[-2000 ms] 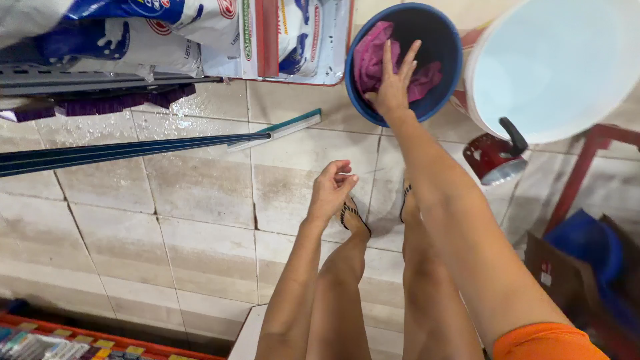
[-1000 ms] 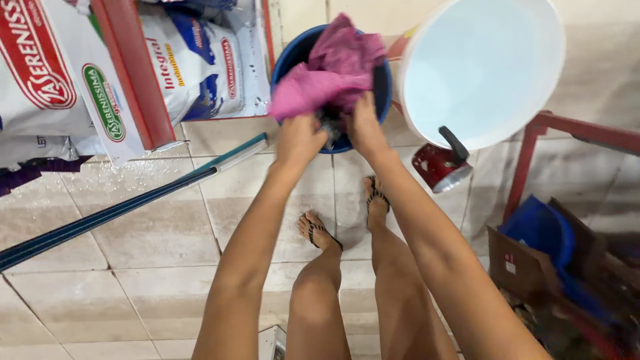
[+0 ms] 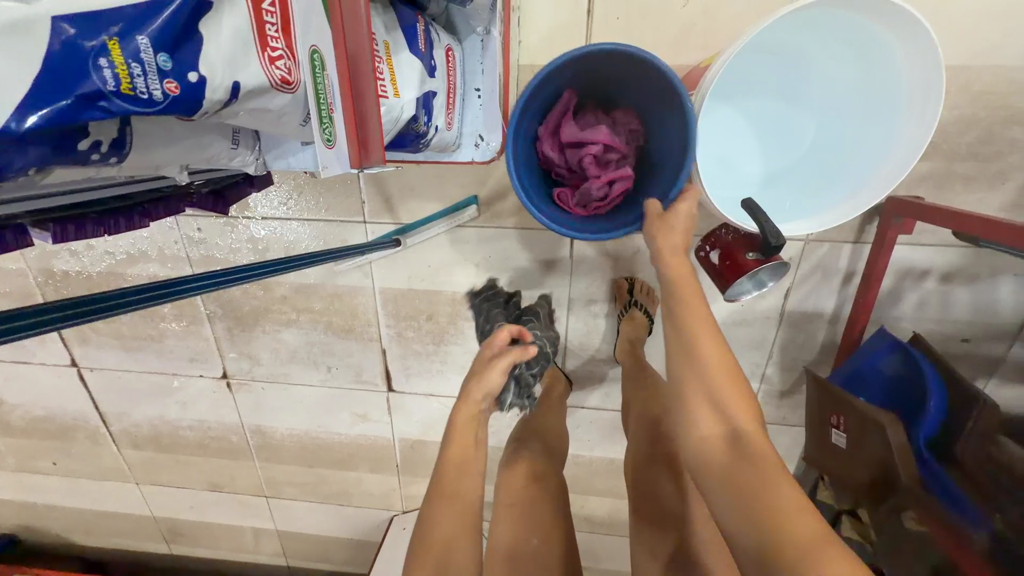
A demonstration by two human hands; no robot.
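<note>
My left hand [image 3: 498, 362] grips a crumpled dark grey cloth [image 3: 520, 340] with light lines, held over the tiled floor in front of my left foot. My right hand [image 3: 674, 224] clasps the lower right rim of a blue plastic bucket [image 3: 524, 188]. Inside that bucket lies a bunched pink cloth [image 3: 592, 156]. Right beside it stands a large white bucket [image 3: 920, 152] of clear, pale liquid. A red metal mug [image 3: 730, 260] with a black handle is tilted at the white bucket's lower edge, just right of my right wrist.
A squeegee [image 3: 432, 228] and a dark blue pole [image 3: 200, 280] cross the wet floor at left. Milk powder bags [image 3: 200, 64] fill a red-edged shelf [image 3: 360, 88] above a purple-bristled broom [image 3: 136, 210]. At right are a red metal frame [image 3: 872, 280], brown dustpans [image 3: 856, 424] and a blue plastic item [image 3: 888, 384].
Both hands were at the blue bucket, near the raised pink cloth. Now the pink cloth lies inside, my left hand has moved down and left with the grey cloth, and my right hand holds the rim.
</note>
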